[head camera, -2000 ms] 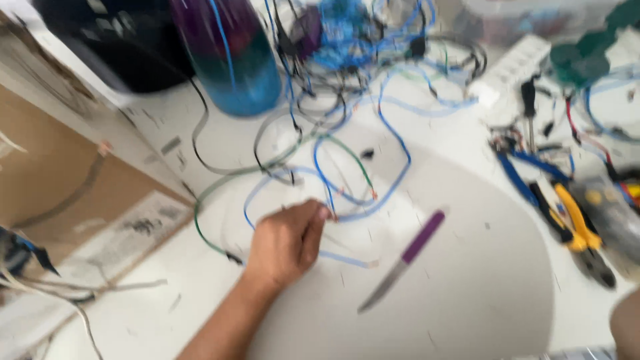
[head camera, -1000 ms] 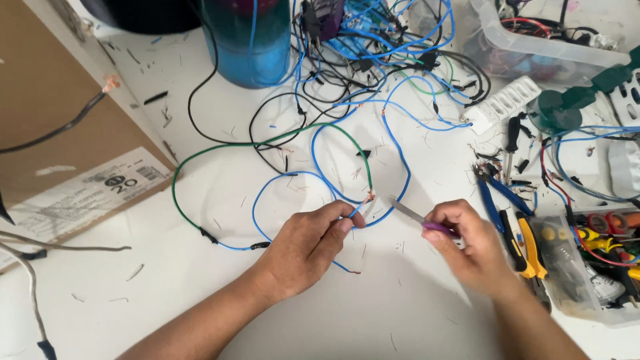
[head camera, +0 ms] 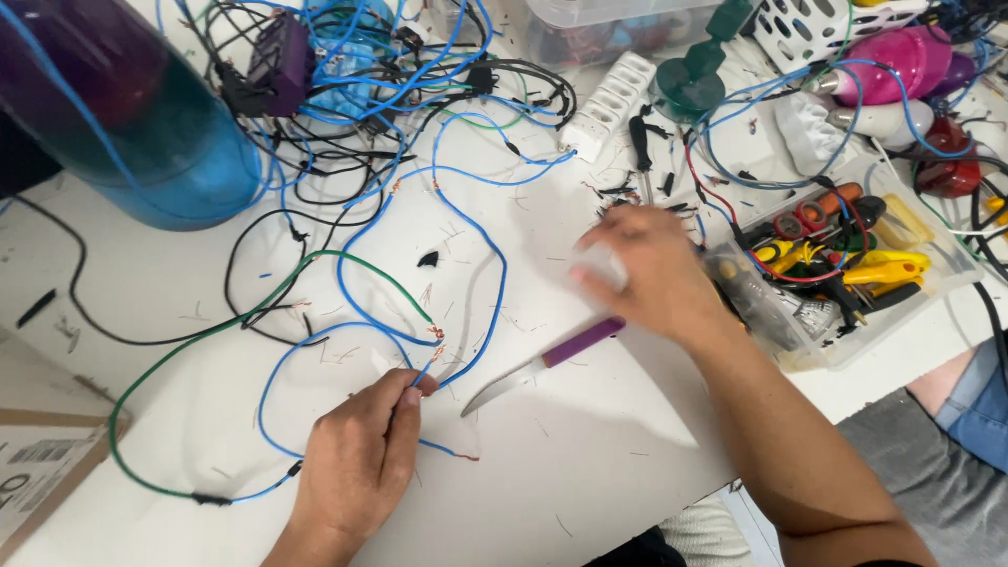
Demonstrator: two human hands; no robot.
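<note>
My left hand (head camera: 366, 453) pinches a blue wire (head camera: 424, 375) whose bare copper end (head camera: 439, 352) points up, close to the stripped tip of a green wire (head camera: 394, 283). Another blue wire with a bare end (head camera: 465, 457) lies just right of that hand. My right hand (head camera: 642, 272), blurred, is over the table with its fingers apart and nothing visible in them. Below it a knife with a purple handle (head camera: 583, 341) lies on the white table, its blade toward the left hand.
Tangled blue and black wires (head camera: 370, 94) lie at the back beside a large bottle (head camera: 157, 134). A white power strip (head camera: 608, 106), a black-handled screwdriver (head camera: 639, 146) and a clear tool box (head camera: 843, 339) are on the right. A cardboard box (head camera: 47, 465) stands at the left edge.
One second ago my right hand held the knife; now the knife lies on the table and that hand is apart from it. The left hand still pinches the wire.
</note>
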